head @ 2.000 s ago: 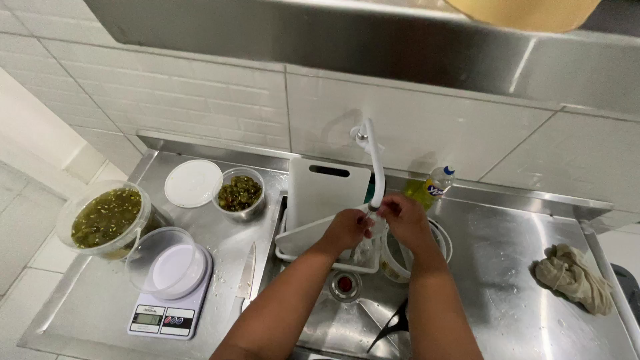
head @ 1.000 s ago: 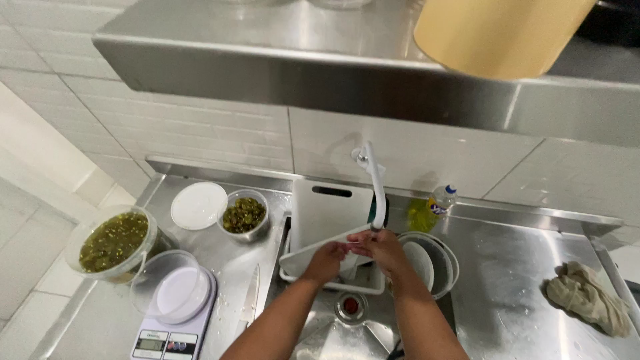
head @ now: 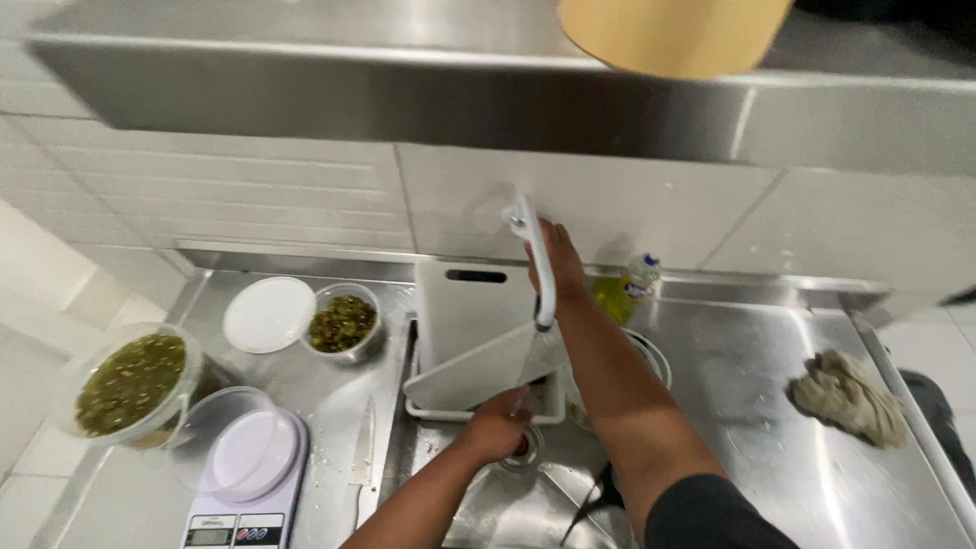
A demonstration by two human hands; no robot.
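My right hand (head: 559, 255) reaches up behind the white faucet (head: 540, 267) near its wall mount; the faucet hides part of the fingers, so its grip is unclear. Below the spout, water runs down toward my left hand (head: 499, 423), which is partly curled over the sink (head: 503, 503) near the drain (head: 524, 446). Whether it holds anything cannot be made out. Beside the hands, a white cutting board (head: 465, 313) with a handle slot stands in a white plastic tub (head: 457, 416), and another flat white piece (head: 488, 370) leans across it.
Left: kitchen scale (head: 248, 488) under a clear empty container (head: 187, 450), large tub of sliced green pickles (head: 133, 381), smaller pickle container (head: 343, 324), white lid (head: 269, 314), knife (head: 364, 446). Right: dish soap bottle (head: 629, 290), round container (head: 654, 362), crumpled cloth (head: 850, 396). Steel shelf (head: 343, 91) overhead.
My hands were together under the spout. They have since parted: the right has moved up to the faucet's wall end, while the left is lower, near the drain.
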